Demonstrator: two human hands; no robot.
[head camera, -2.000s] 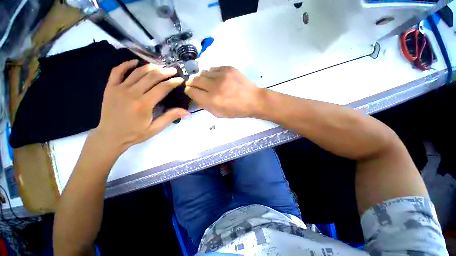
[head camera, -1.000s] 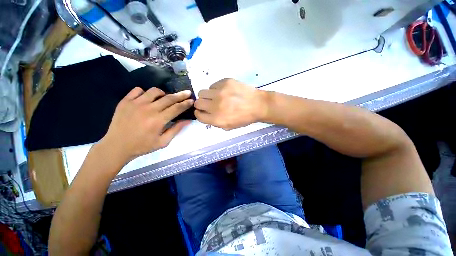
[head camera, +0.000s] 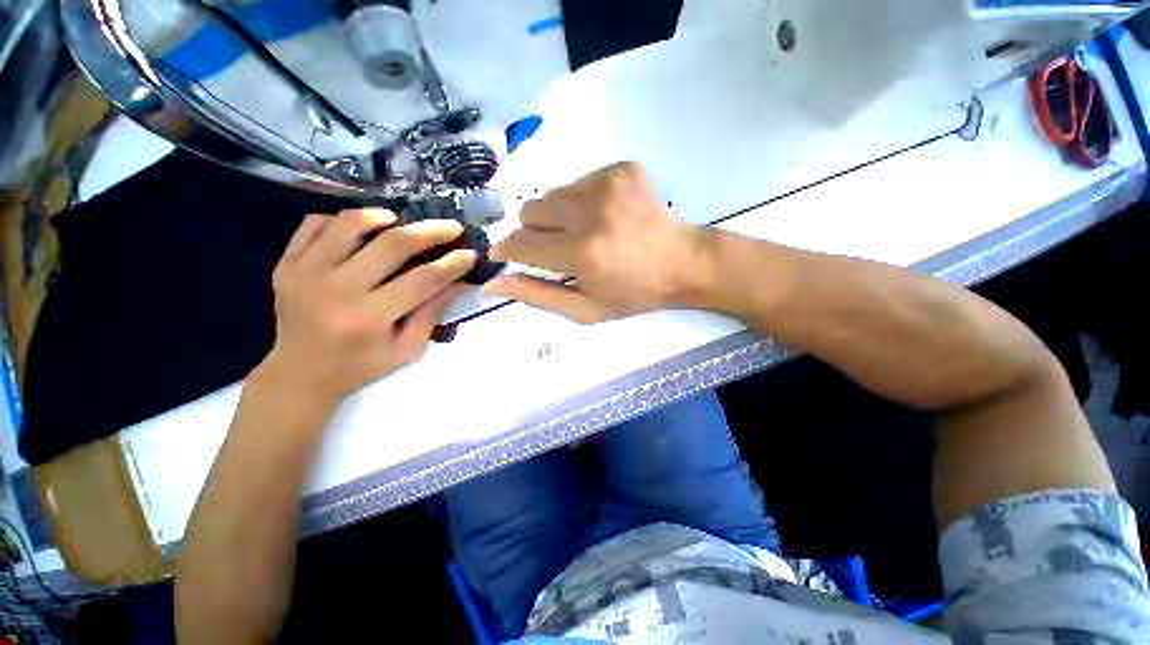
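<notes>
The black fabric piece (head camera: 164, 284) lies spread on the machine bed at the left, its narrow end bunched by the needle area (head camera: 441, 158). My left hand (head camera: 366, 284) rests on that narrow end, fingers bent and pressing it. My right hand (head camera: 599, 246) is at the right edge of the fabric, fingertips against its end. The presser foot and needle tip are hidden by the fingers and metal parts. The round tension discs (head camera: 469, 164) and a small blue tab (head camera: 523, 130) show just above the fingers.
A thick chrome curved part (head camera: 164, 114) arches at the upper left. A black strip (head camera: 612, 32) hangs at the top. Red-handled scissors (head camera: 1072, 111) lie at the right end of the table. Brown cardboard (head camera: 101, 510) is taped at the left edge. The ruler-marked edge (head camera: 605, 422) runs along the front.
The narrow fabric end has moved back up to the needle area. My left fingers are more bent on it, and my right hand's fingers have spread. The camera view has shifted slightly.
</notes>
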